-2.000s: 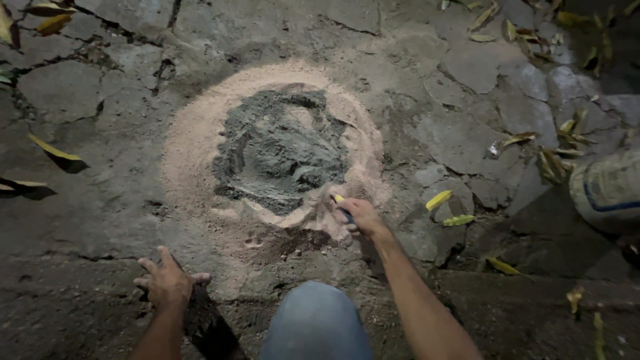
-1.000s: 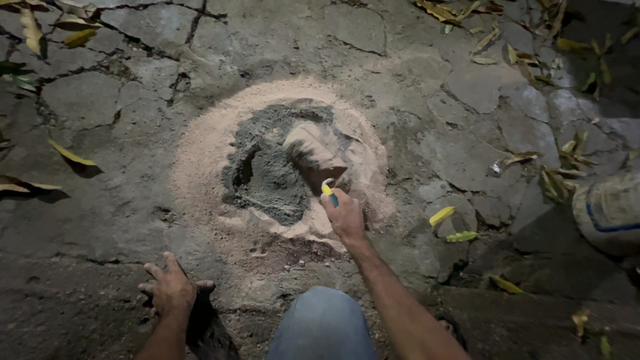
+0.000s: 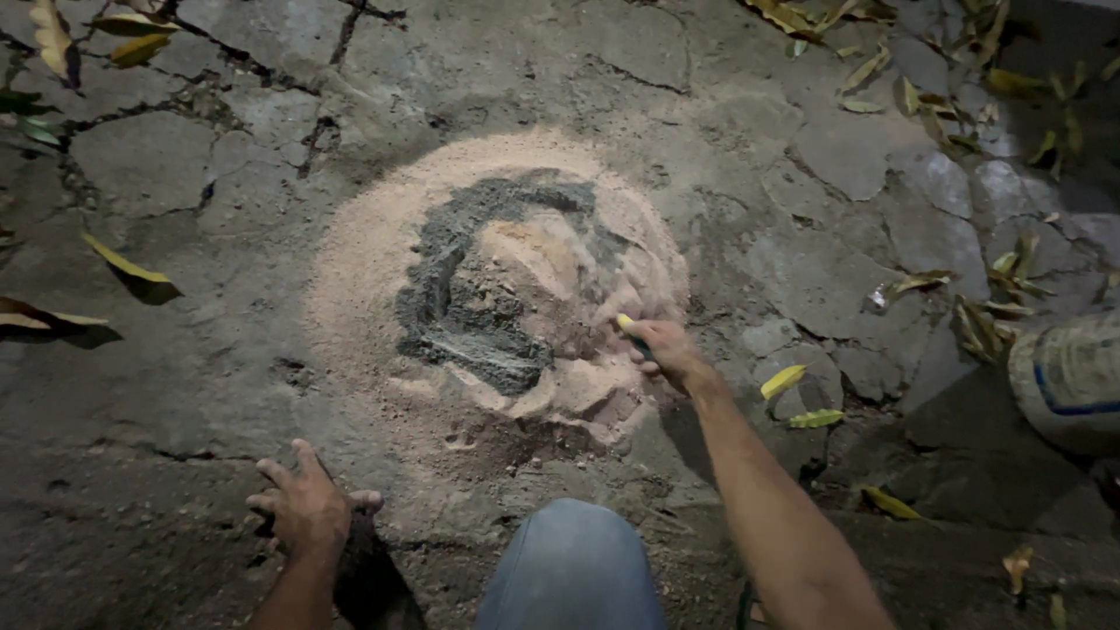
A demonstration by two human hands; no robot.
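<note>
A round pile of pinkish sand (image 3: 359, 280) lies on cracked paving, with dark grey powder (image 3: 429, 289) in its middle. Pinkish sand now covers part of the grey on the right, with an orange-brown patch on top. My right hand (image 3: 665, 350) is closed around the yellow and dark handle of a tool (image 3: 625, 324) at the pile's right side; the tool's working end cannot be made out in the sand. My left hand (image 3: 311, 503) has its fingers spread on or just above the ground, left of and below the pile, holding nothing.
My jeans-covered knee (image 3: 573, 569) is at the bottom middle, close to the pile. A whitish bucket-like container (image 3: 1072, 381) stands at the right edge. Yellow-green leaves (image 3: 783, 381) lie right of my right hand, with dry leaves (image 3: 140, 271) at the left. Cracks run through the paving.
My right hand has moved with the tool over the right part of the pile. More pinkish sand lies over the grey powder than two seconds ago. My left hand has stayed near the same place.
</note>
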